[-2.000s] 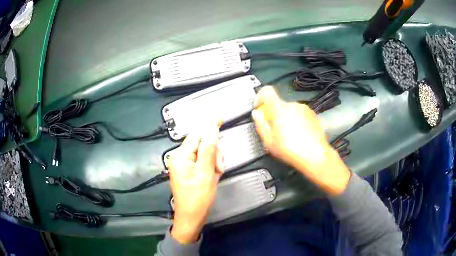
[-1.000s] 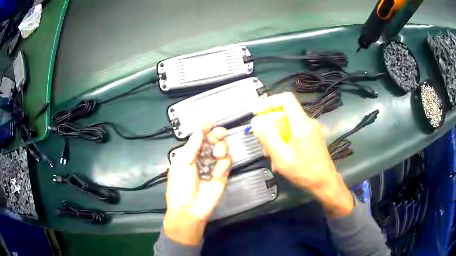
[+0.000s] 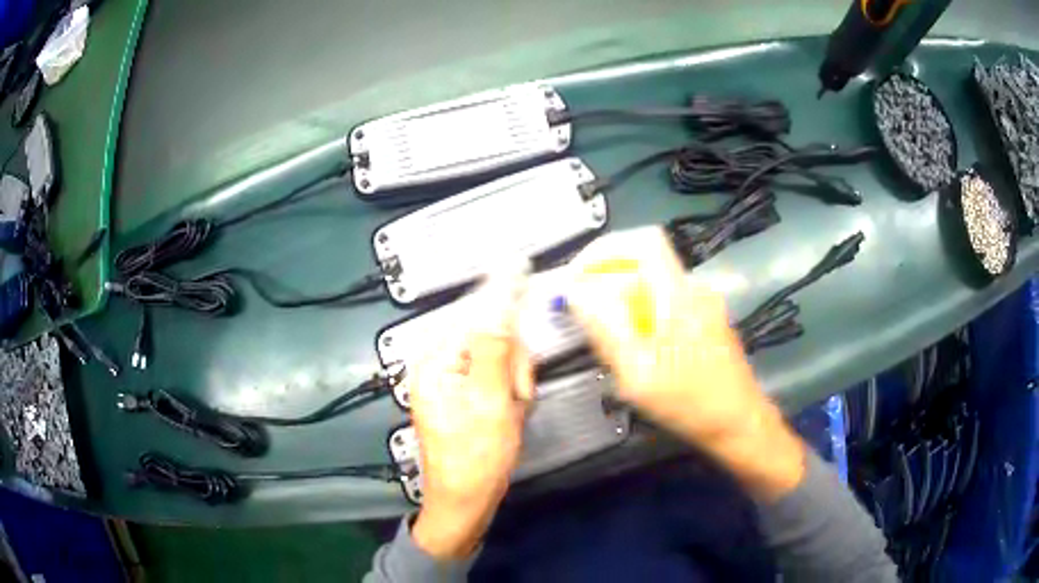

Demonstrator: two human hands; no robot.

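Several light-grey ribbed charger units lie in a row: a top one (image 3: 461, 142), a second (image 3: 490, 228), and two lower ones partly covered by my hands. My left hand (image 3: 467, 393), blurred, is curled over the third unit (image 3: 416, 339) and the lowest unit (image 3: 570, 416). The small dark parts seen in it a second ago are almost wholly hidden by its fingers. My right hand (image 3: 672, 347), also blurred, grips a small yellow bottle (image 3: 641, 308) whose blue tip points left toward my left hand, over the third unit.
Black mains cords (image 3: 171, 285) lie left, output cords (image 3: 729, 171) right. An orange-black screwdriver (image 3: 872, 46) hangs upper right near dishes of dark parts (image 3: 914, 134) and pale screws (image 3: 984, 224). Parts trays stand far right (image 3: 1012, 125) and left (image 3: 37, 416); a blue bin (image 3: 1003, 387) is lower right.
My left hand, open with dark parts showing a second ago, has curled up. The bottle's blue tip has stayed close to it. The first two units' right ends are more exposed than two seconds ago.
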